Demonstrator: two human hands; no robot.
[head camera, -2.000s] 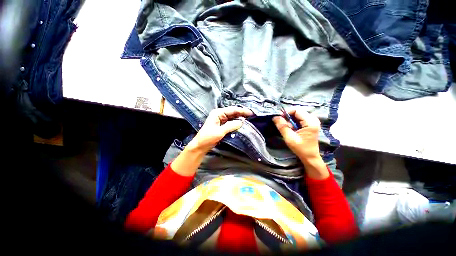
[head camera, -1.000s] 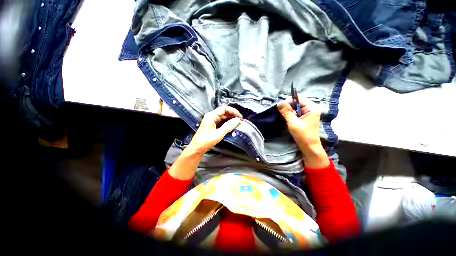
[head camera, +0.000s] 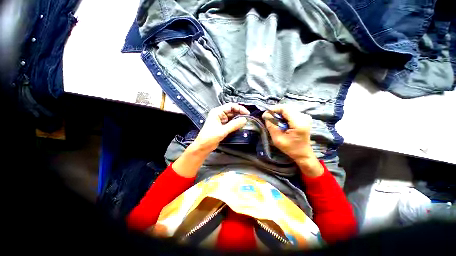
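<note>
The denim garment (head camera: 310, 70) lies inside out, pale grey-blue with dark blue edges, over the table's near edge and down to my lap. My left hand (head camera: 220, 127) pinches its gathered waist seam (head camera: 270, 103) between thumb and fingers. My right hand (head camera: 292, 132) is close to the right of it, at the same seam, closed around small dark-blue snips (head camera: 280, 121); their blades are mostly hidden. A dark placket with round snaps (head camera: 175, 95) runs down the garment's left side and curls below my hands.
The white table (head camera: 100, 65) runs across the view. Dark denim (head camera: 47, 55) lies at the far left, and more denim (head camera: 400, 25) lies at the upper right. A white bundle (head camera: 412, 202) is below the table at the right. The patterned apron (head camera: 240, 190) covers my lap.
My right hand has moved left towards my left hand, and the snips, which pointed up and away a second ago, are now mostly covered. The curled placket below has shifted.
</note>
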